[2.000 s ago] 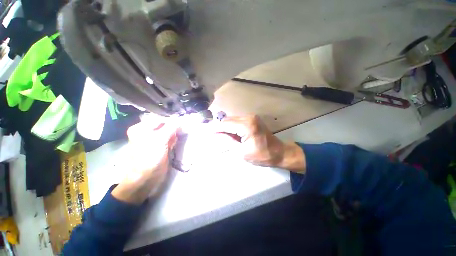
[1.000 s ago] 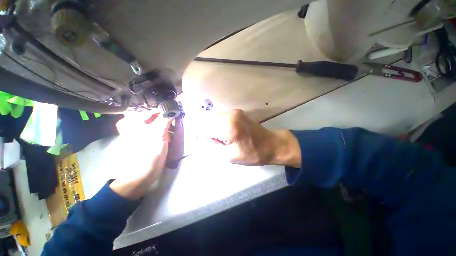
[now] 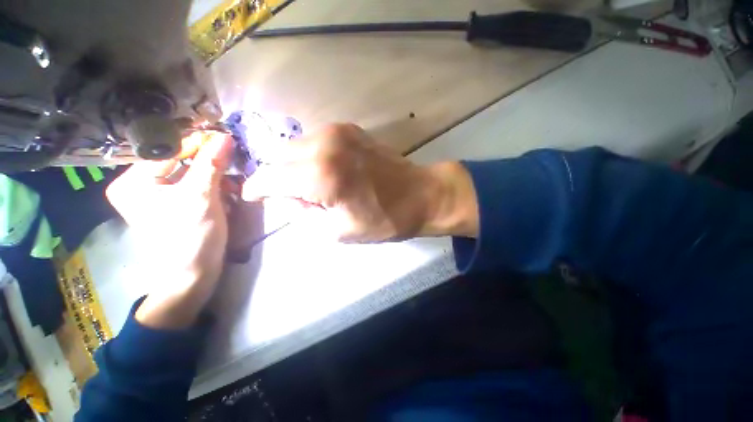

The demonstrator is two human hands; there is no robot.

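The sewing machine head (image 3: 136, 49) fills the upper left, tilted in view. My left hand (image 3: 186, 198) is at the needle area under it, fingertips raised and close together beside the small metal parts. My right hand (image 3: 355, 181) is on the right of the needle area, fingers curled, its fingertips near the left ones. Strong glare hides the fingertips, so I cannot tell what either hand holds. A small dark bluish round part (image 3: 290, 127) shows in the glare above my right hand. A dark flat plate (image 3: 244, 227) lies below the fingertips.
A screwdriver (image 3: 528, 31) lies on the beige machine bed (image 3: 363, 78). Red-handled snips (image 3: 673, 37) lie to its right. Neon green pieces (image 3: 21, 214) and dark cloth lie at left, near yellow printed tape (image 3: 82, 297). The white table's front edge (image 3: 347, 309) runs below my hands.
The view has moved closer to the needle area, and the machine head has shifted up and left in it. My right fingertips now are closer to my left ones.
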